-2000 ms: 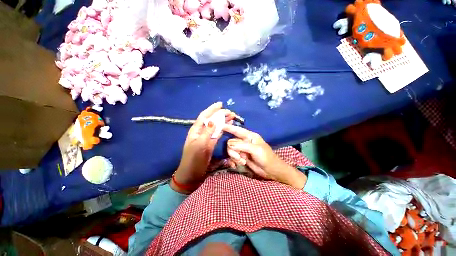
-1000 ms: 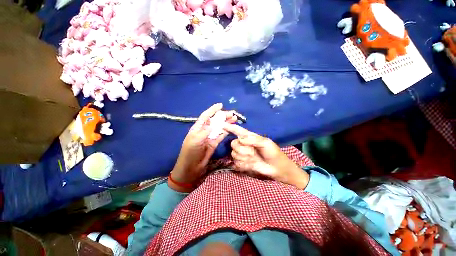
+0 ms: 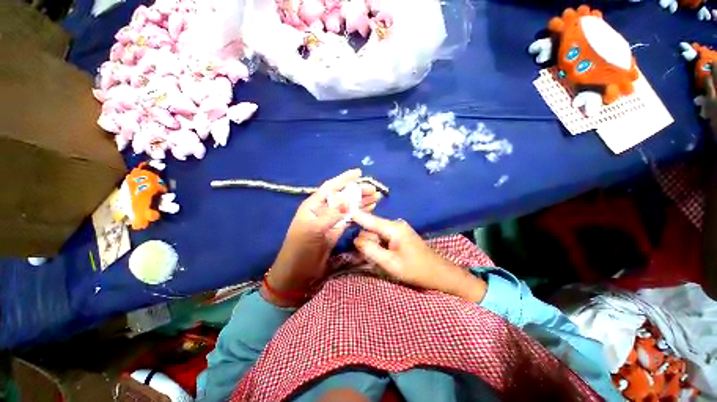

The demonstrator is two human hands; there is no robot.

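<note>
A small pale pink plush piece (image 3: 345,203), nearly white under glare, is held over the table's front edge. My left hand (image 3: 313,228) is bare and holds the piece between thumb and fingers. My right hand (image 3: 397,250) is bare, with its index finger reaching to the piece and its other fingers curled. Whether the right fingers grip the piece or a needle cannot be seen. A speckled beige-grey cord (image 3: 263,185) lies flat behind my left hand, which hides part of it.
A heap of pink pieces (image 3: 169,86) and a plastic bag (image 3: 338,71) lie behind. White stuffing (image 3: 444,137) is loose in front of the bag. Orange toys lie left (image 3: 141,196) and right (image 3: 593,59). A cardboard box (image 3: 55,141) and pale disc (image 3: 153,261) are left.
My right hand's fingers have shifted and curled differently beside the piece, its index finger still at the piece. A dark shape, perhaps an arm, now shows at the far right edge near another orange toy.
</note>
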